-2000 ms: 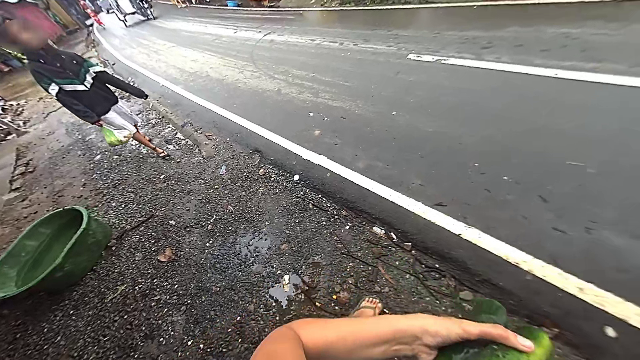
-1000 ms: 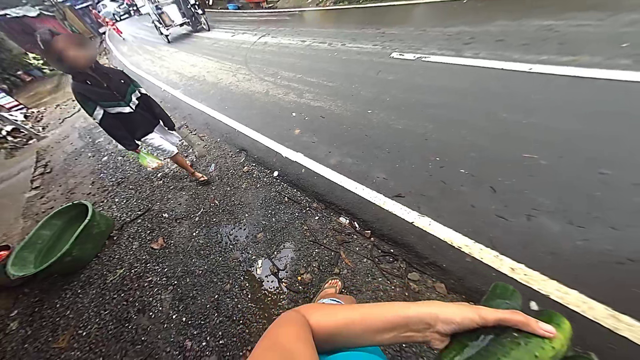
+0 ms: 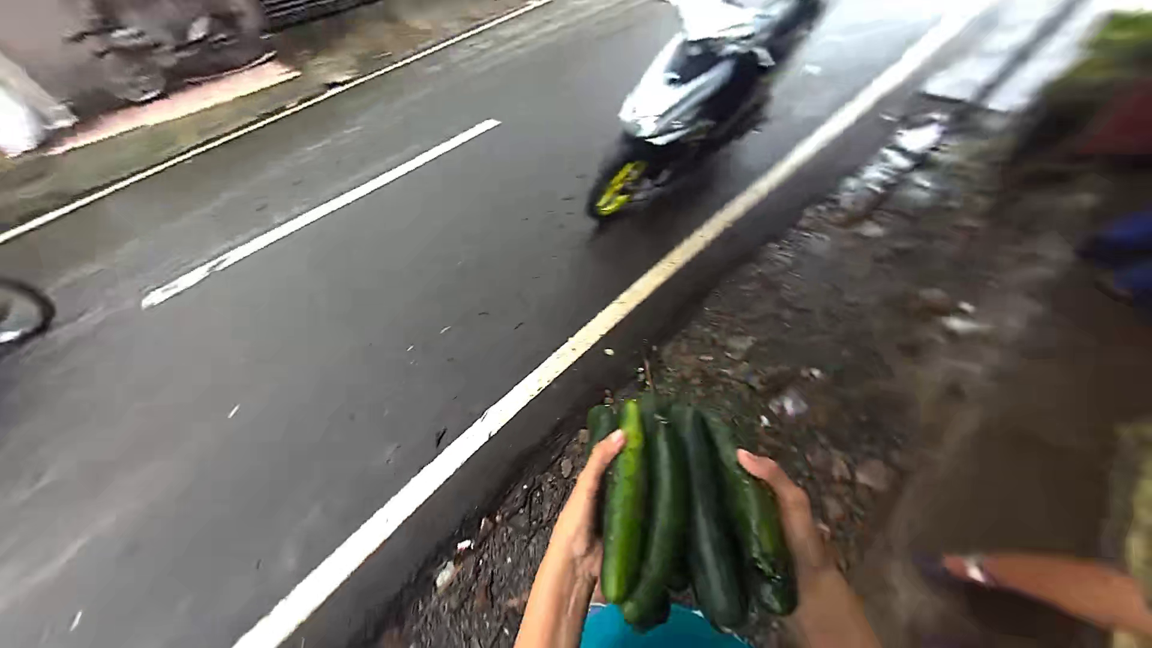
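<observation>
Several long green cucumbers (image 3: 668, 513) lie side by side, clasped between my two hands at the bottom centre of the head view. My left hand (image 3: 589, 504) presses on the left side of the bundle, its thumb along a lighter green cucumber (image 3: 625, 504). On the right side, my right hand (image 3: 792, 508) grips the outermost cucumber, thumb near its upper end. The undersides of the bundle and most of my fingers are hidden. Below the cucumbers shows a piece of blue-teal clothing (image 3: 661, 630), partly covered.
A motor scooter (image 3: 693, 99) is on the wet road just beyond the white edge line (image 3: 576, 346). Part of a wheel (image 3: 20, 310) shows at the far left. Another person's limb (image 3: 1053, 580) reaches in at lower right, over muddy, stony ground (image 3: 864, 450).
The view has swung strongly along the road. Both my hands now clasp the cucumbers in front of me; earlier only one arm showed, with its hand on green produce. The scooter has come into view.
</observation>
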